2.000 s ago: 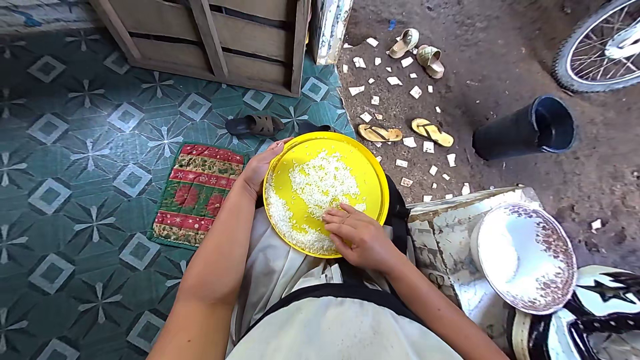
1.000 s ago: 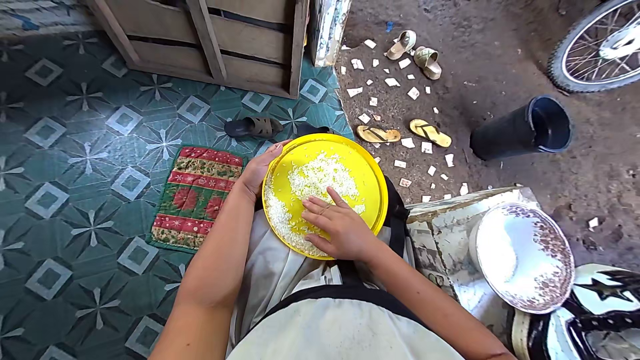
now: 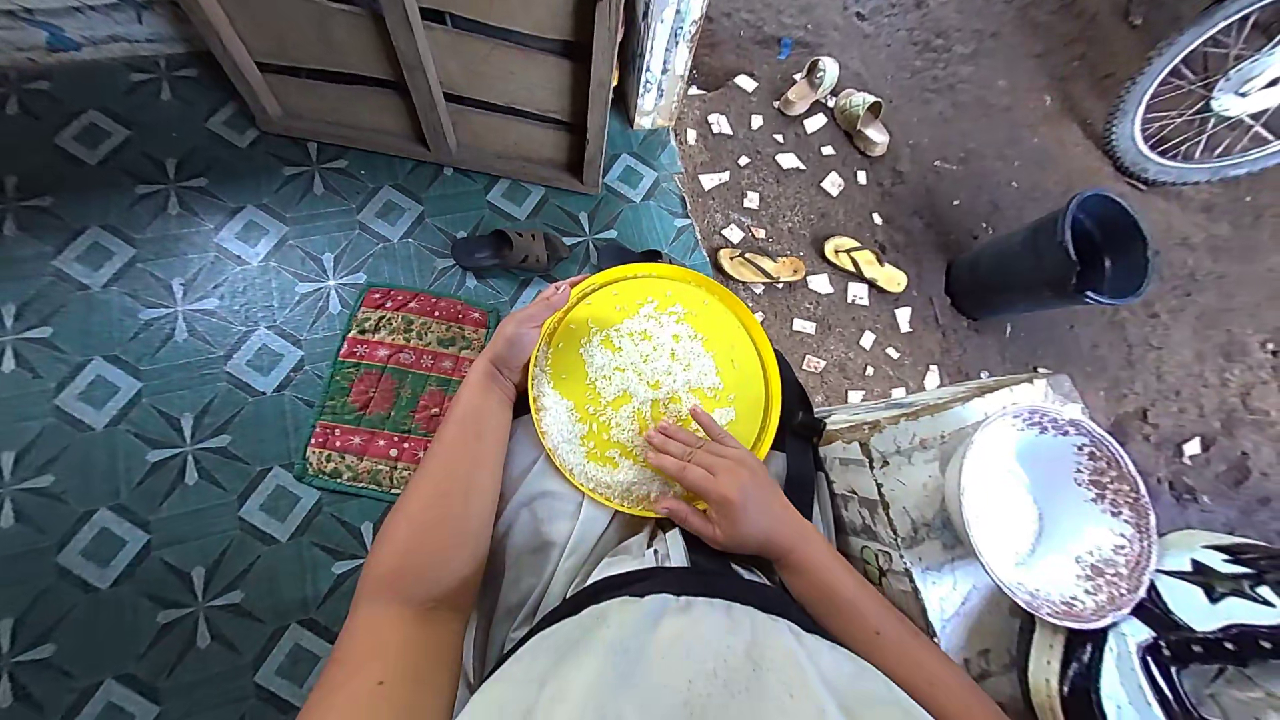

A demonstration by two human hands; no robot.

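A round yellow plastic tray (image 3: pixel 745 345) rests on my lap with white rice grains (image 3: pixel 650 360) spread over its middle and along its lower left side. My left hand (image 3: pixel 530 330) grips the tray's upper left rim, its fingers partly hidden at the edge. My right hand (image 3: pixel 722 485) lies over the lower right part of the tray, fingers slightly apart, fingertips at the edge of the rice. Whether any grains are under the palm is hidden.
A metal basin (image 3: pixel 1060 515) stands on a worn ledge (image 3: pixel 880 490) at right. Beyond are a dark bucket (image 3: pixel 1050 255), yellow flip-flops (image 3: pixel 760 266), other sandals (image 3: pixel 835 105) and a bicycle wheel (image 3: pixel 1210 95). A patterned mat (image 3: pixel 400 390) lies left on the tiled-pattern floor, below a wooden frame (image 3: pixel 420 90).
My right hand has moved from over the middle of the tray down toward its lower right edge since one second ago. My left hand has stayed on the rim.
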